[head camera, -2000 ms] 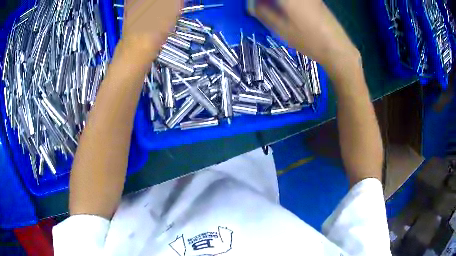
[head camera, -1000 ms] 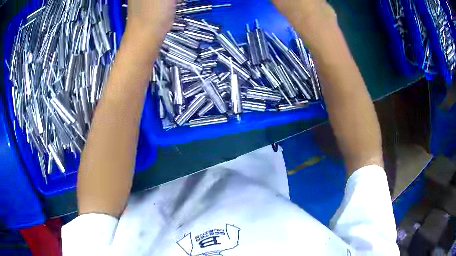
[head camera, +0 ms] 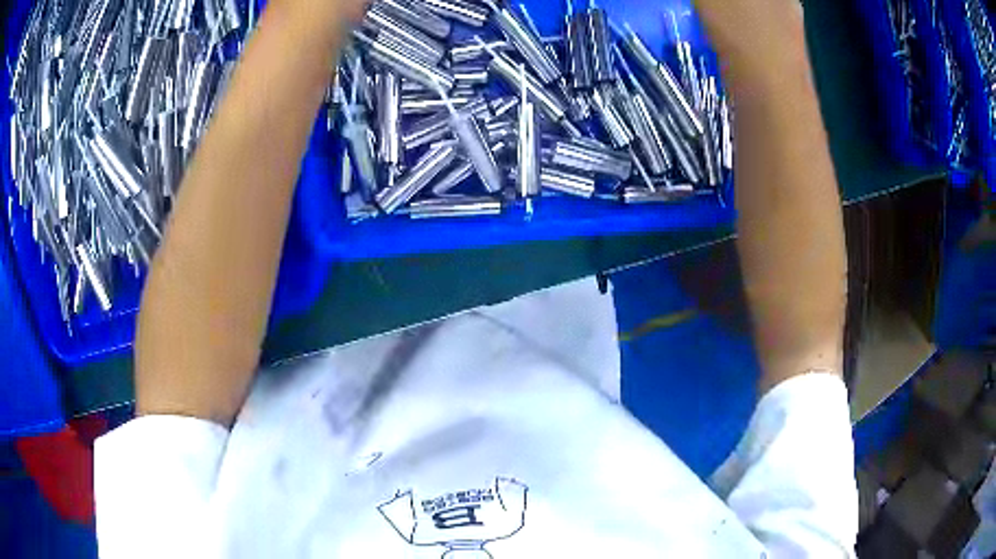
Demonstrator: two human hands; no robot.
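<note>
Many shiny silver damper cylinders with thin rods (head camera: 471,144) lie in the middle blue tray (head camera: 524,226) in front of me, pointing in mixed directions. The left blue tray (head camera: 98,341) is heaped with more of the same cylinders (head camera: 115,164). Both my forearms reach up over the trays, the left one between the two trays and the right one over the middle tray's right side. My left hand and my right hand are beyond the top edge of the picture. What they hold is hidden.
More blue trays with silver parts (head camera: 948,82) stand at the upper right. The dark green bench top (head camera: 437,286) ends in a slanting front edge near my white coat (head camera: 459,437). A red bin (head camera: 60,470) is at lower left. A brown open box (head camera: 890,317) is below the bench at right.
The view has tilted so the trays sit higher in the picture. Both hands, partly visible at the top edge before, are now out of the picture.
</note>
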